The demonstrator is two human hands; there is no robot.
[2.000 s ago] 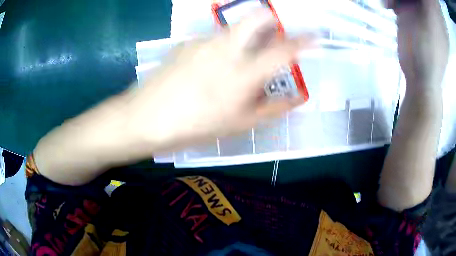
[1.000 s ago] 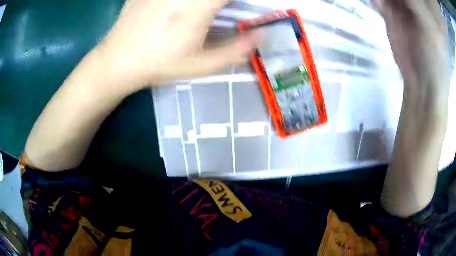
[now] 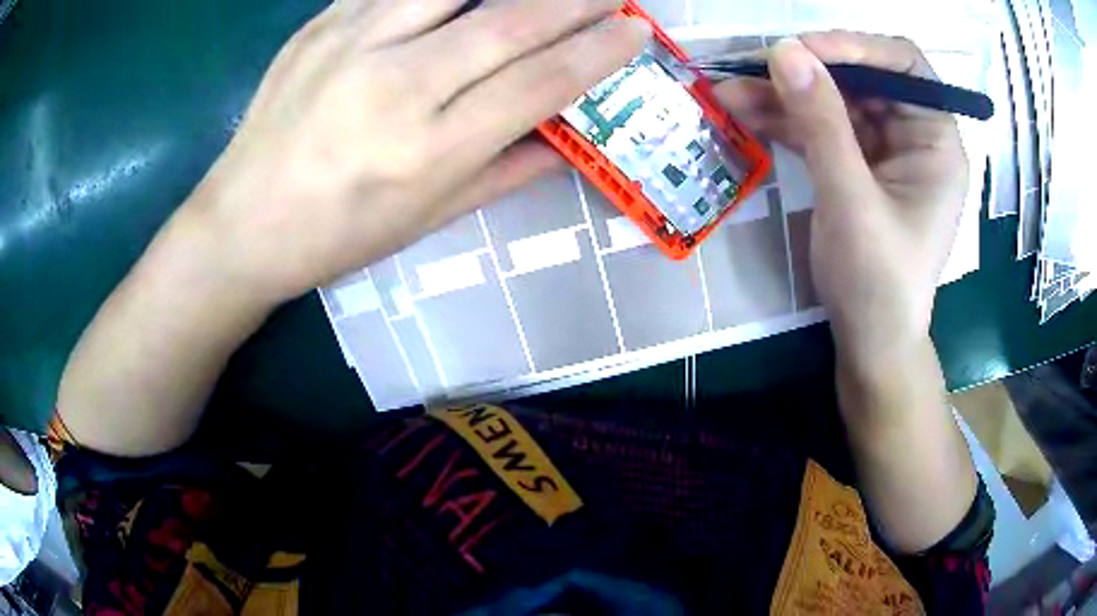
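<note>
An orange-red device housing point(image 3: 638, 214) lies tilted over the sticker sheets, its silvery component area and green board strip showing. My left hand point(image 3: 409, 114) lies over the housing's far end with its fingers and holds it; that end is hidden. My right hand point(image 3: 872, 157) holds black tweezers point(image 3: 914, 90) between thumb and fingers. The tweezers' tips reach the housing's right inner edge; whether they hold a piece cannot be told. The sticker sheet point(image 3: 547, 307) under the housing shows grey rectangles with small white gaps.
More sheets are stacked at the right edge of the dark green table point(image 3: 144, 144). A carton point(image 3: 1004, 439) stands below the table at the lower right. White material shows at the lower left rim.
My left hand has come back over the housing, which has turned and moved up slightly. My right hand has come in from the far right with the tweezers. The sheets have shifted.
</note>
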